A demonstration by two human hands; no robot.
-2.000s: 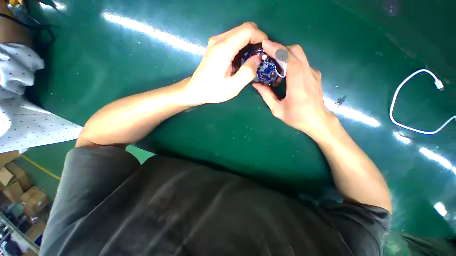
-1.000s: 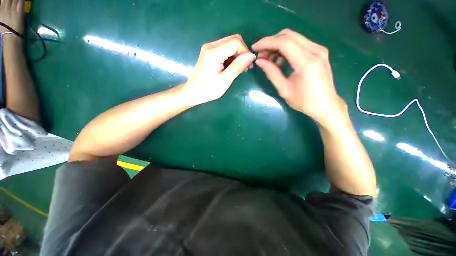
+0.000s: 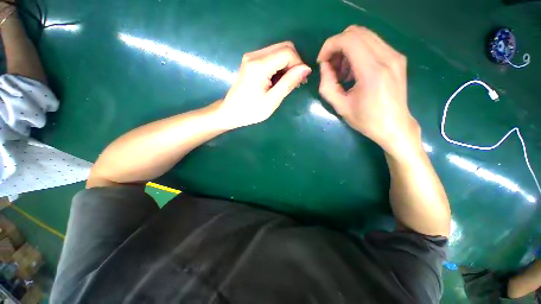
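Observation:
My left hand [image 3: 267, 88] is over the bench, its thumb and fingers pinched together; any small part between the fingertips is too hidden to tell. My right hand [image 3: 371, 86] is just right of it, fingers curled and slightly blurred, with a small gap between the two hands; whether it holds anything cannot be told. The round blue circuit board unit [image 3: 502, 47] lies on the bench at the upper right, its short white lead [image 3: 524, 61] curling out to the right.
A loose white cable [image 3: 473, 146] with a small plug curves over the green bench [image 3: 285, 160] at the right. A neighbour's arm and spotted white sleeve [image 3: 26, 107] are at left. Another person's arm [image 3: 525, 281] is at lower right. Cardboard boxes [image 3: 25, 261] stand at lower left.
The blue unit was between my hands two seconds ago and now lies at upper right. My hands came together at the fingertips, then my right hand moved slightly right, away from my left.

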